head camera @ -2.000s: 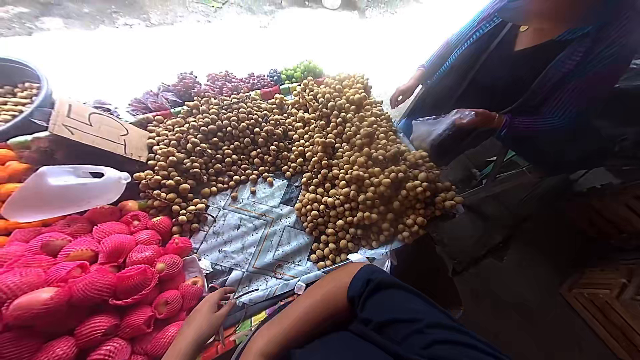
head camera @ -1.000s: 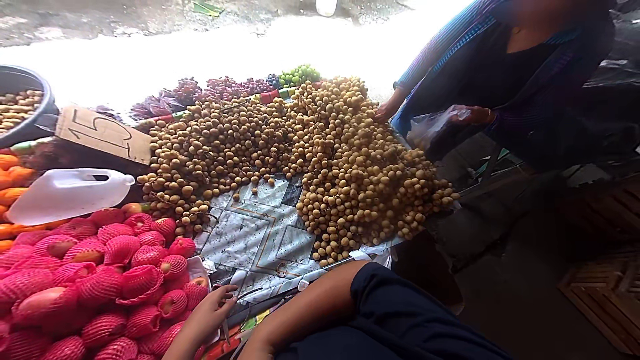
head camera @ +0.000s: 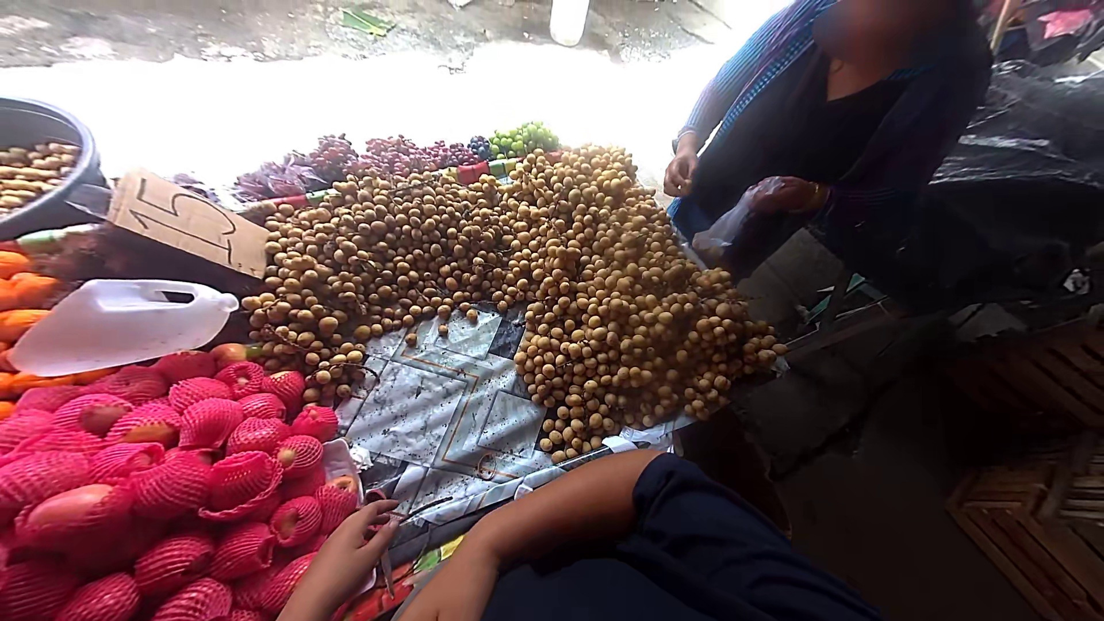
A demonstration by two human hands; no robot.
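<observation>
My left hand (head camera: 354,543) is low at the table's front edge, beside fruits in pink foam nets (head camera: 211,423). Its fingers are spread near a thin dark pointed thing (head camera: 427,509) and a narrow silvery piece (head camera: 387,571); whether it grips either is unclear. My right forearm crosses the front edge, with the right hand (head camera: 448,591) cut off by the bottom of the view, its fingers hidden. Beyond both hands, a large heap of small round tan fruits (head camera: 604,302), like longans or lanzones, lies on a patterned plastic table cover (head camera: 423,405).
A handwritten cardboard sign (head camera: 188,220) and a white plastic jug (head camera: 125,328) stand at left, near orange fruits (head camera: 21,297) and a bucket of peanuts (head camera: 86,164). Grapes (head camera: 524,140) lie behind. Across the heap, a person (head camera: 802,129) holds a clear plastic bag (head camera: 733,224). Wooden crates (head camera: 1035,509) are at right.
The other person's free hand reached the heap's edge one second ago and is now slightly back from it. My own hands have barely moved.
</observation>
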